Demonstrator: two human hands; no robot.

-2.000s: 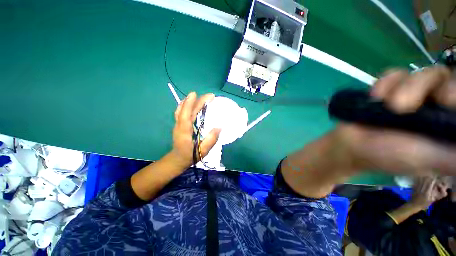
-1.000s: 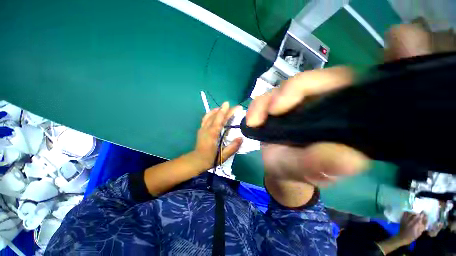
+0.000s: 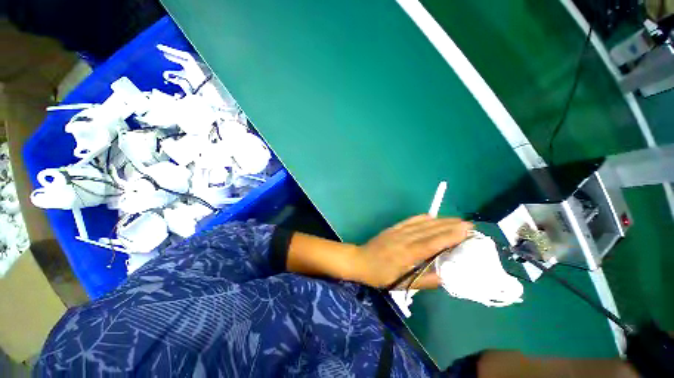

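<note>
A white camera body (image 3: 480, 272) lies on the green bench, its bracket foot (image 3: 403, 301) towards me and one antenna (image 3: 438, 199) sticking out past my fingers. My left hand (image 3: 414, 251) lies flat against its side, holding it with dark and yellowish leads by the palm. The black electric screwdriver (image 3: 654, 351) is cut off at the lower right; its thin bit reaches the metal pickup (image 3: 533, 244) of the screw feeder (image 3: 567, 229). My right forearm enters along the bottom edge; the hand itself is out of the picture.
A blue tote (image 3: 247, 201) heaped with white parts (image 3: 159, 159) and dark cables stands left of the bench. A white strip (image 3: 473, 74) borders the bench, with a darker green belt (image 3: 547, 66) beyond. Cardboard (image 3: 44, 310) is at the far left.
The view has swung left, bringing the tote in. The screwdriver has gone from over the body to the feeder at right. My left hand stays on the body.
</note>
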